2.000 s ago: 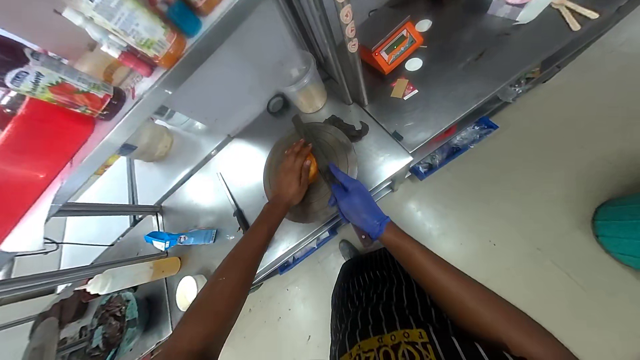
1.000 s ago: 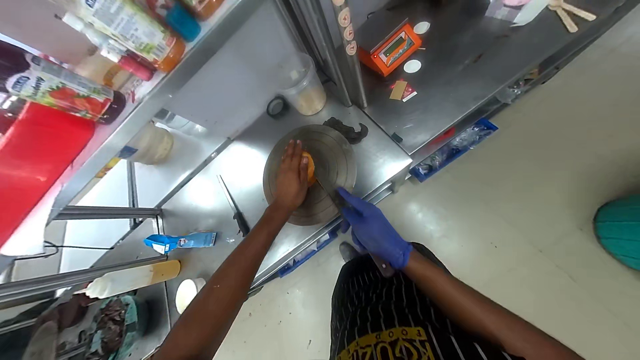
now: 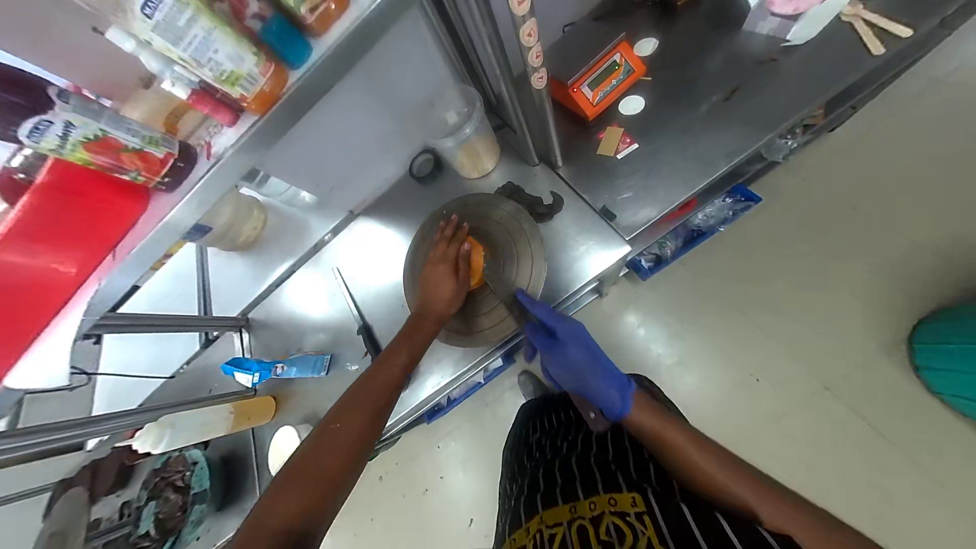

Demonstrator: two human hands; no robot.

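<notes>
My bare left hand lies flat, fingers together, on a small orange round item, perhaps a cake layer, at the middle of a grey round turntable. In my right hand, which wears a blue glove, is a knife whose blade reaches the right edge of the orange item. How far the blade has entered it I cannot tell. A second long knife with a black handle rests on the steel counter left of the turntable.
Behind the turntable stand a clear plastic tub, a roll of black tape and a dark crumpled cloth. An orange digital scale sits on the right counter. Bottles line the upper-left shelf. A squeeze bottle lies lower left.
The knife blade, seen reaching past the orange item's far side two seconds ago, now ends at its near right edge. My right hand has drawn back toward my body. My left hand stays on the item.
</notes>
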